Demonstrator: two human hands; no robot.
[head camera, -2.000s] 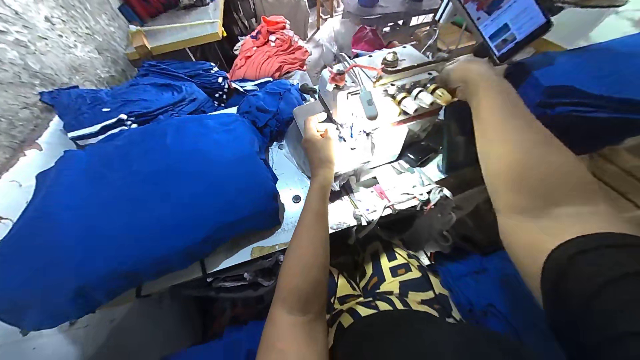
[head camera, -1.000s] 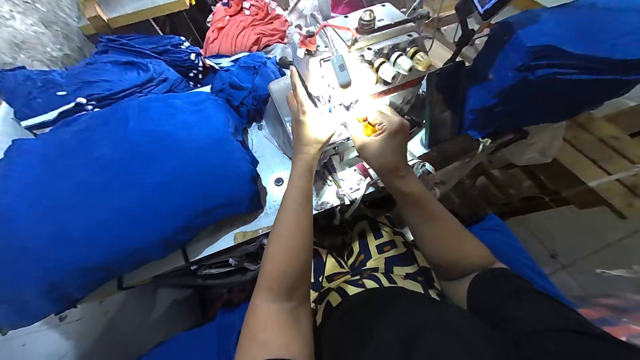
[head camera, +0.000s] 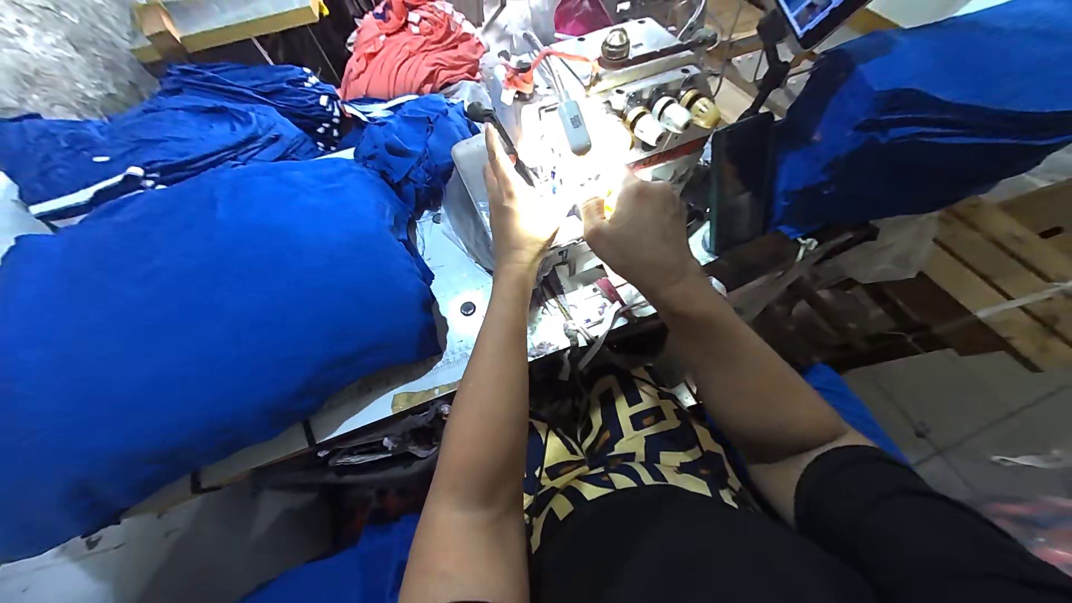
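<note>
An industrial sewing machine (head camera: 641, 63), with several tension dials (head camera: 670, 113) on its front, stands ahead of me under a bright light. My left hand (head camera: 515, 209) is raised at the left of its needle area, fingers extended upward beside a dark rod-like part (head camera: 507, 142); glare hides whether it holds anything. At the right of the needle area my right hand (head camera: 641, 222) is curled, with a small yellow-orange thing (head camera: 610, 203) at its fingers. A grey device (head camera: 574, 127) sits on the machine just above the hands. The needle and presser foot are lost in the glare.
A large blue fabric bundle (head camera: 209, 301) covers the table's left side. Behind lie blue garments (head camera: 226, 126) and a coral-red fabric pile (head camera: 410, 50). At right are a dark upright phone-like slab (head camera: 741, 184), a blue fabric stack (head camera: 921, 117), a mounted screen (head camera: 816, 12) and a wooden pallet (head camera: 1005, 243).
Two seconds ago my right hand was at the far right of the machine, beyond the dials; it has come back to the needle area, near my left hand. The view has shifted.
</note>
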